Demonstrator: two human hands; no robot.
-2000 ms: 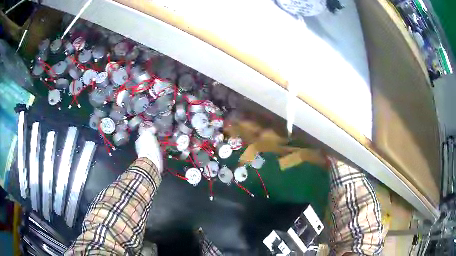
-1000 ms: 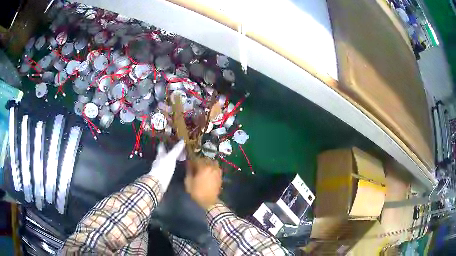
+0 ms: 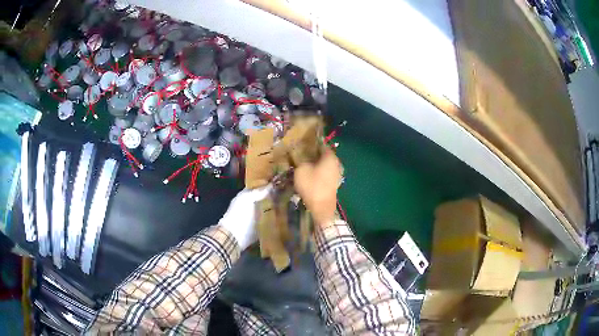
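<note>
My left hand [image 3: 244, 213], in a white glove, is closed on the near left part of a bunch of brown cardboard dividers [image 3: 263, 161]. My right hand [image 3: 320, 184], bare and slightly blurred, grips the right side of the same bunch. The dividers are crossed and bunched, held above the bench mat, with some strips hanging down between my forearms. A large pile of silver-grey motors [image 3: 171, 113] with red lead wires [image 3: 190, 176] lies behind and to the left. The bunch hides the pile's right end.
Long white-silver bars [image 3: 62, 203] lie side by side at the left. A raised white-edged shelf [image 3: 394, 111] crosses above the bench. A black-and-white box [image 3: 404, 262] is right of my right forearm. An open carton with yellow tape [image 3: 460, 243] stands at the lower right.
Two seconds ago my hands were apart. They came together at the dividers, which are now lifted from the pile and spread between both hands, further right than one second ago.
</note>
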